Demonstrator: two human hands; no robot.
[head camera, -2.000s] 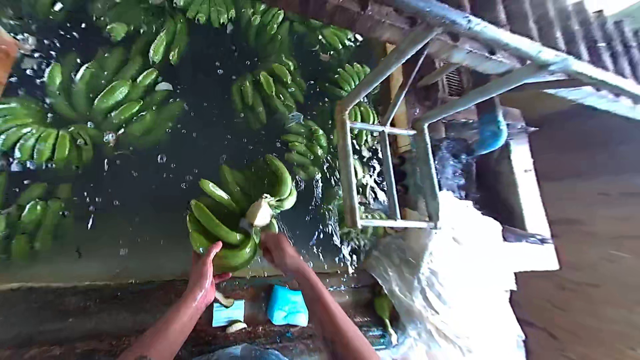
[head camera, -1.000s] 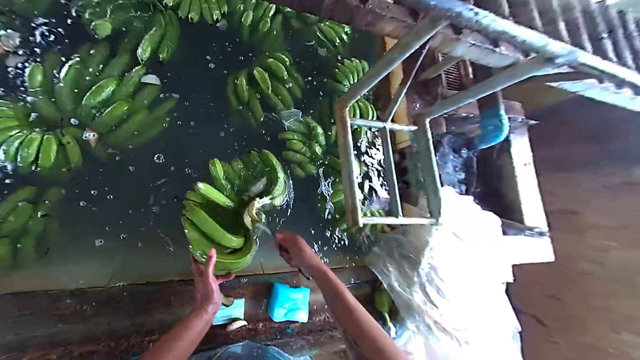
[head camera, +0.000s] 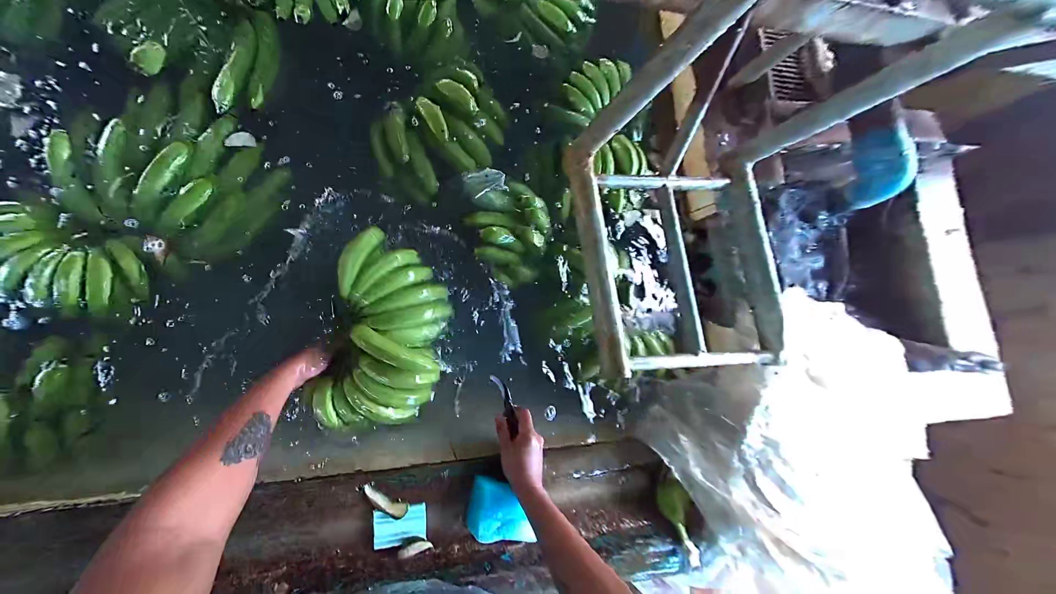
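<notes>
A hand of green bananas (head camera: 392, 330) is at the middle of the view, over the dark water. My left hand (head camera: 312, 361) holds it from the left side, the fingers hidden behind the fruit. To the right, above the tank's near edge, my right hand (head camera: 520, 445) grips a small curved knife (head camera: 505, 394), its blade pointing up and left, apart from the bananas. More green banana clusters lie in the water: a large one (head camera: 91, 239) at the left, one (head camera: 445, 124) beyond the held bananas and a smaller one (head camera: 507, 227) to their right.
On the tank's near ledge (head camera: 289, 528) lie a light blue cloth or sponge (head camera: 399, 525) with peel scraps, a bright blue block (head camera: 498, 511) and a green banana (head camera: 673, 499). A metal frame (head camera: 601, 272) stands at the right, beside clear plastic sheeting (head camera: 833, 445) and a blue pipe (head camera: 887, 165).
The held bananas have turned, with their fruit now pointing right and the cut crown no longer showing. My right hand with the knife has moved away from them, to the right.
</notes>
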